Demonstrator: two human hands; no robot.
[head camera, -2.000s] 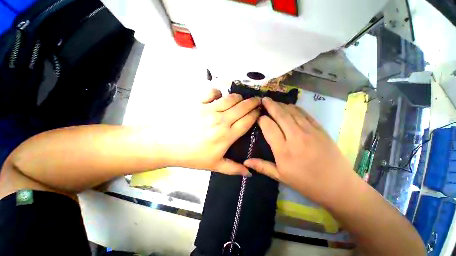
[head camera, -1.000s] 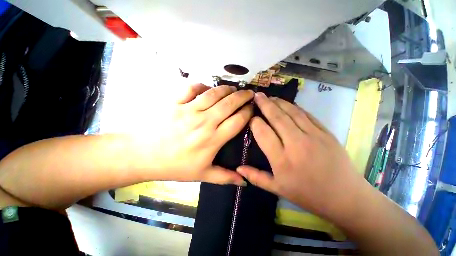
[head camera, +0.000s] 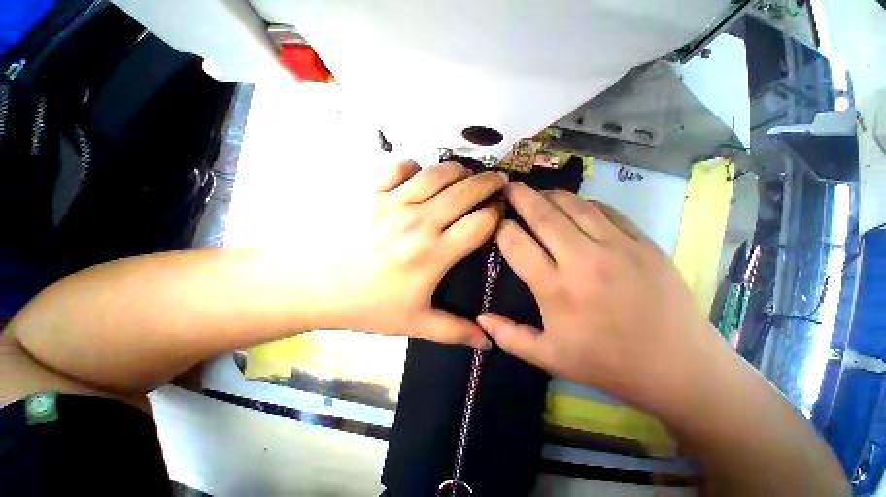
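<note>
A black strap piece (head camera: 466, 427) lies lengthwise on the sewing plate, its far end at the brassy clamp parts (head camera: 529, 155) under the white machine head (head camera: 505, 58). A shiny zipper (head camera: 473, 388) runs down its middle, with a metal ring (head camera: 454, 487) at the lower picture edge. My left hand (head camera: 418, 252) and my right hand (head camera: 593, 281) press flat on the strap on either side of the zipper, index fingertips meeting near the clamp and thumbs meeting over the zipper. The hands cover part of the strap. The needle point is hidden.
Stacked black work with silvery zippers (head camera: 126, 146) lies at the left. Yellow tape (head camera: 701, 223) edges the plate on the right and near sides. Green-handled snips (head camera: 735, 311) lie right of the tape. Blue bins (head camera: 860, 388) stand at the far right edge.
The camera view has shifted a little, first one way and then partly back. Both hands keep the same pose on the strap. The ring shows again at the lower edge.
</note>
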